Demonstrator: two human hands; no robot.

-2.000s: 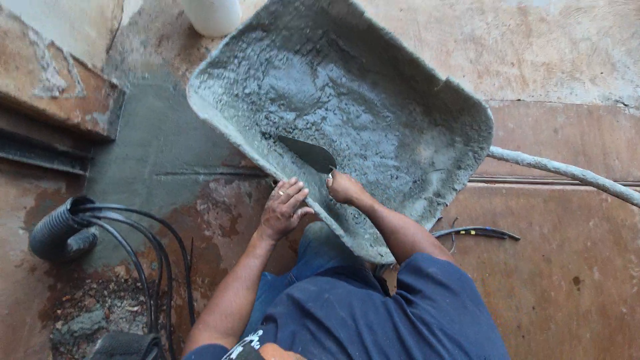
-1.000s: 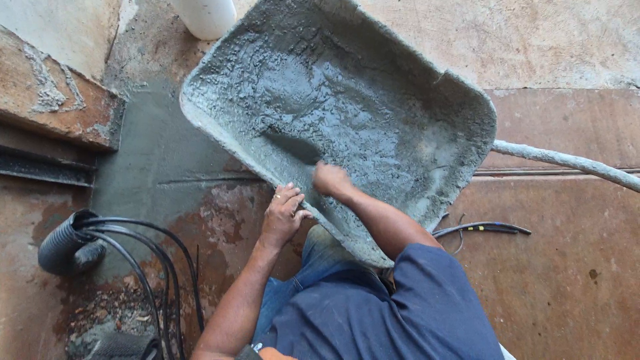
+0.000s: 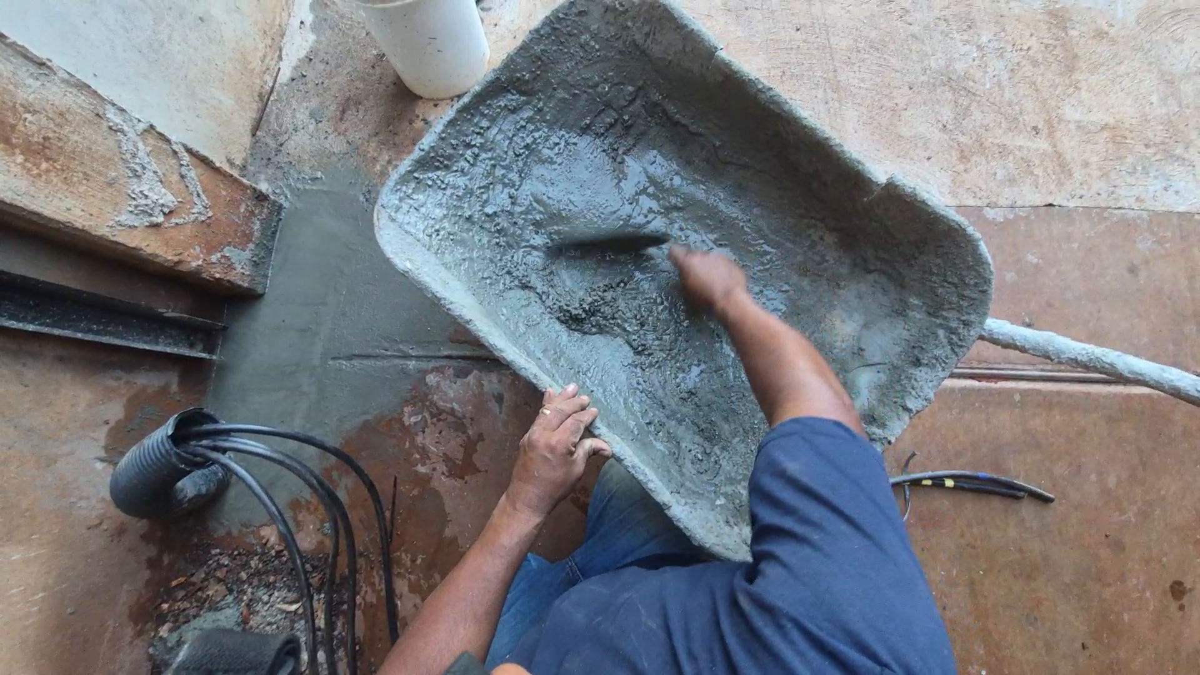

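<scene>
A wheelbarrow tray [image 3: 441, 281] crusted with cement holds wet grey mortar [image 3: 600, 178]. Over the middle of the mortar my right hand [image 3: 710, 279] is closed on a pointed masonry trowel [image 3: 614, 244]; hand and blade are motion-blurred, and the handle is mostly hidden in the fist. Just below the blade the mortar shows a rough hollow. My left hand [image 3: 555, 450], with a ring on one finger, rests on the tray's near left rim, its fingers over the edge and its thumb against the outer side.
A white plastic bucket [image 3: 429, 47] stands behind the tray. At the left are a corrugated conduit [image 3: 159, 469] with several black cables [image 3: 323, 497], a steel channel [image 3: 112, 319] and a patch of smooth grey mortar [image 3: 309, 281] on the floor. A cement-coated handle [image 3: 1087, 354] extends right.
My right hand has moved the trowel away from the near rim, further into the tray. A rough hollow now shows in the mortar. My left hand has stayed on the rim.
</scene>
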